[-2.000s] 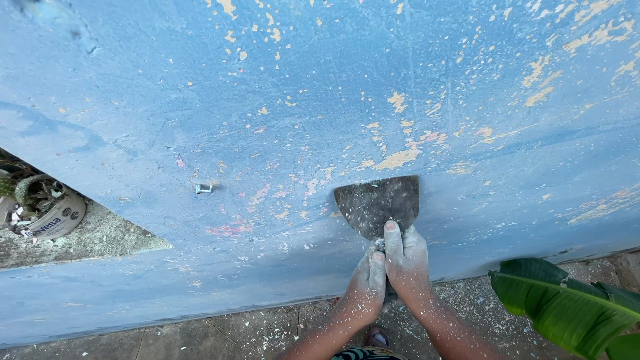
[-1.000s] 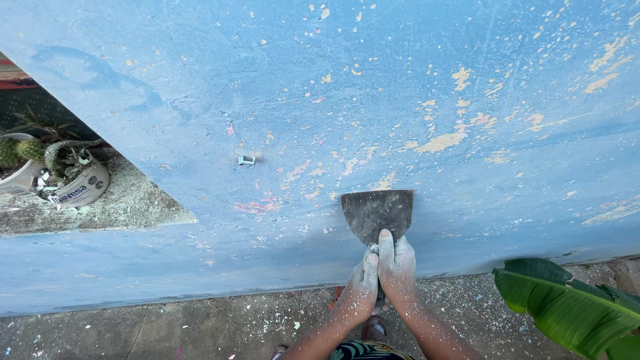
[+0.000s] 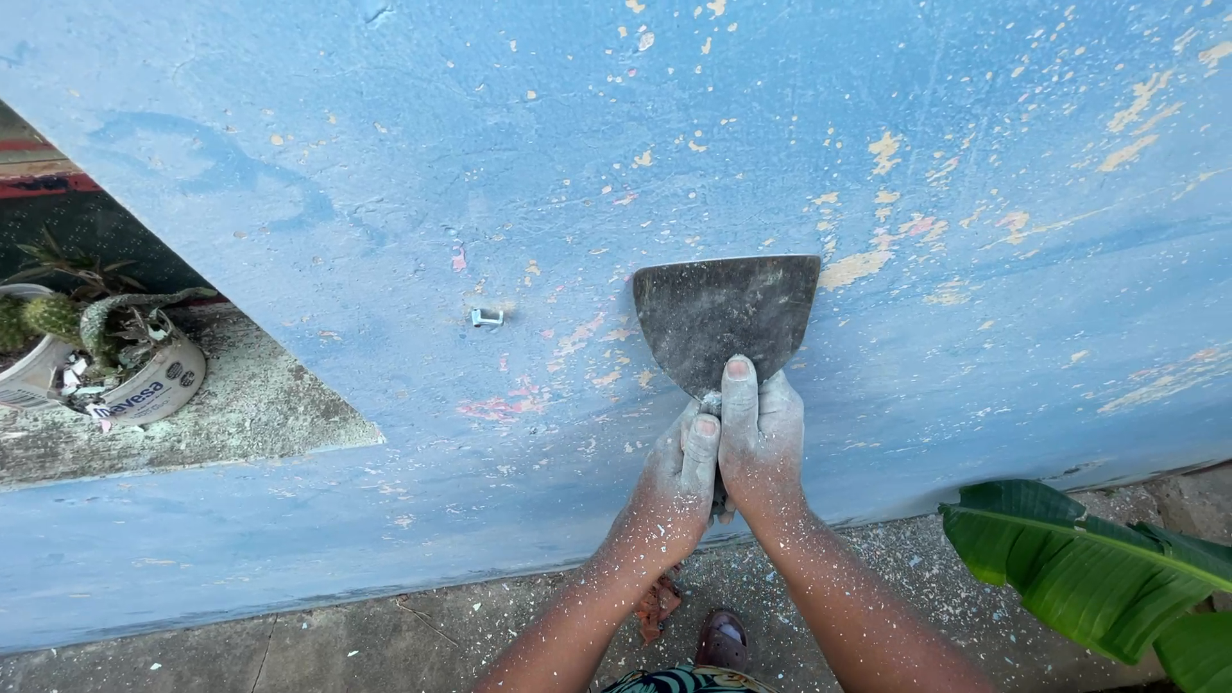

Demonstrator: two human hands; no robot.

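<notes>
A wide metal scraper (image 3: 727, 318) lies with its straight edge against a blue painted wall (image 3: 385, 231). My left hand (image 3: 681, 472) grips the handle from the left, dusted with pale powder. From the right, my right hand (image 3: 765, 433) closes on the same handle, its thumb at the base of the blade. The two hands hide most of the handle. Cream and pink patches show where paint is chipped around the blade. A small metal bracket (image 3: 488, 317) sticks out of the wall left of the scraper.
Potted cacti in white plastic tubs (image 3: 154, 390) stand on a concrete ledge (image 3: 279, 395) at the left. A large green leaf (image 3: 1088, 563) reaches in at lower right. Paint flakes lie on the concrete floor (image 3: 356, 640), near a shoe (image 3: 722, 638).
Both hands still hold the scraper. Its blade has moved up the wall relative to the bracket since one second ago. The view has shifted somewhat.
</notes>
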